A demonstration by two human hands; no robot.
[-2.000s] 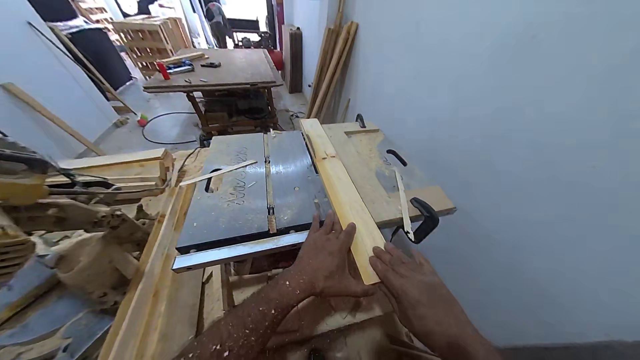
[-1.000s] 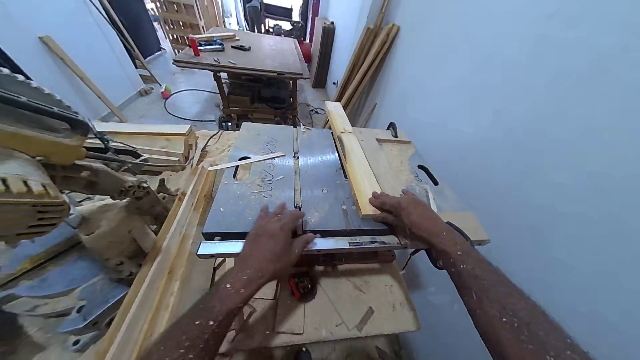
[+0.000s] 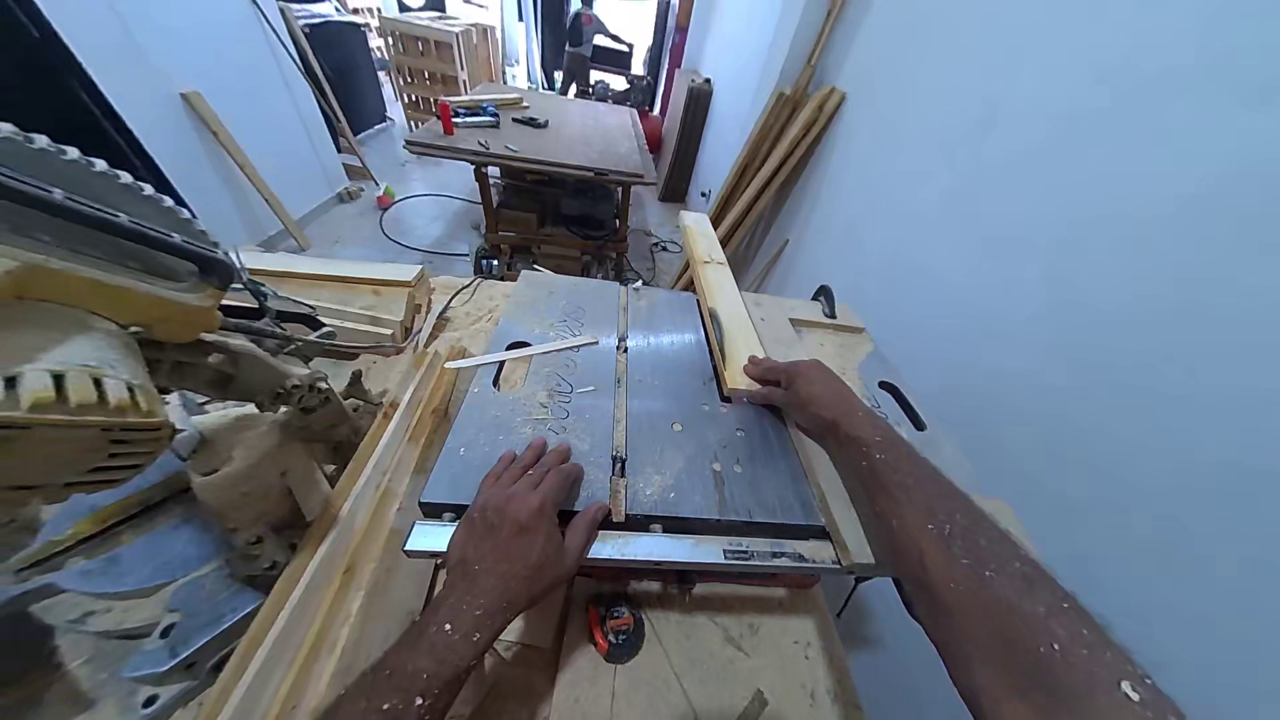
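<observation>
My right hand (image 3: 800, 392) grips the near end of a pale wooden board (image 3: 725, 300) that lies lengthwise on the right part of a table saw's metal top (image 3: 660, 400). A bit of the saw blade (image 3: 716, 325) shows at the board's left side. My left hand (image 3: 530, 515) rests on the near left edge of the saw top, by the metal rail (image 3: 700, 549), fingers spread and holding nothing. A thin wood offcut (image 3: 520, 352) lies across the top's left side, among sawdust and small chips.
A miter saw (image 3: 90, 250) stands at left, beside long wooden strips (image 3: 350, 540) and stacked boards (image 3: 330, 280). A tape measure (image 3: 617, 628) lies on the near wooden surface. Ahead is a worktable (image 3: 560, 135) with tools; a person (image 3: 582, 45) is far back. Boards lean on the right wall.
The board has moved forward along the saw top, away from me. My left hand, beside the board's near end two seconds ago, is now at the saw top's left. The right hand stays on the board.
</observation>
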